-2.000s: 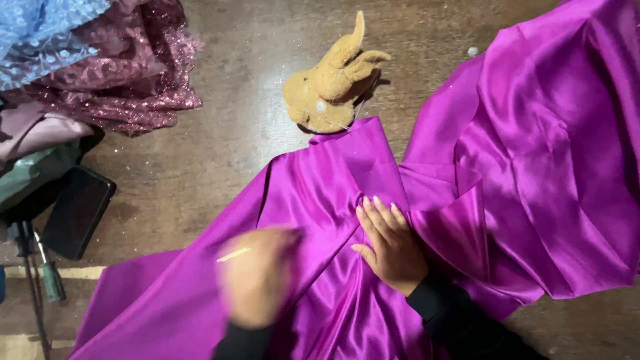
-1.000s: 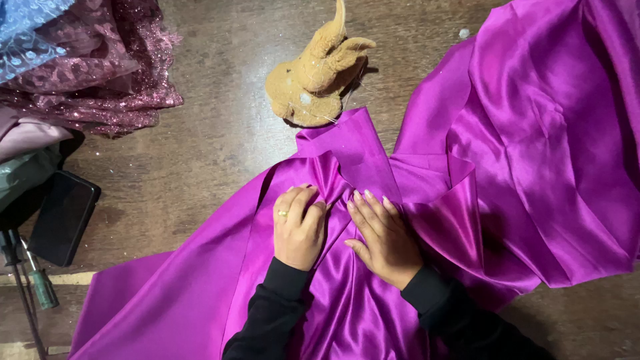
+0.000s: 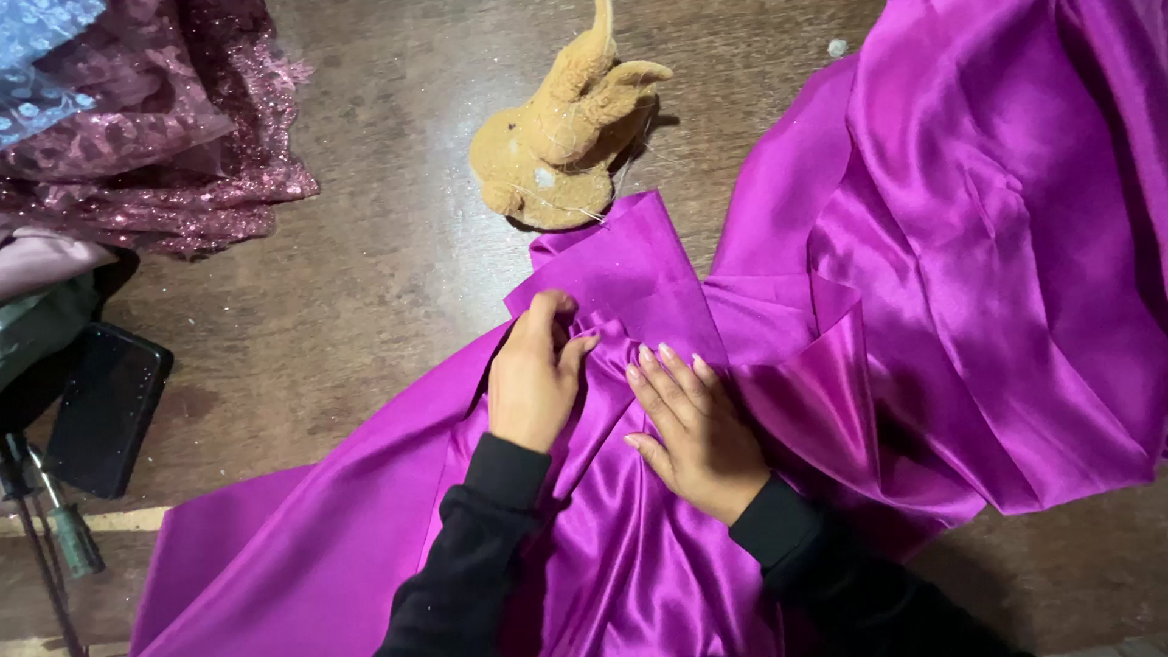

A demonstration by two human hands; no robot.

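Note:
Magenta satin fabric (image 3: 639,557) lies in folds over the wooden table, with a gathered edge near the middle of the head view. My left hand (image 3: 537,374) pinches the fabric at the left part of these gathers, fingers curled. Just to the right, my right hand (image 3: 698,424) rests palm down on the satin, its fingers extended beside the gathers. Above both hands a flat, stiffer-looking magenta piece (image 3: 630,260) stands out from the gathered edge. A larger magenta portion (image 3: 967,228) spreads to the upper right.
A tan fuzzy animal-shaped object (image 3: 557,146) with loose threads sits beyond the fabric on the wooden table (image 3: 365,228). Pink sequined fabric (image 3: 228,155) and blue fabric (image 3: 46,64) lie at upper left. Below them are a black phone (image 3: 109,411) and a green-handled screwdriver (image 3: 75,538).
My left hand, blurred and lower two seconds ago, has moved up to the gathered edge and now pinches the cloth there. My right hand stays flat on the satin.

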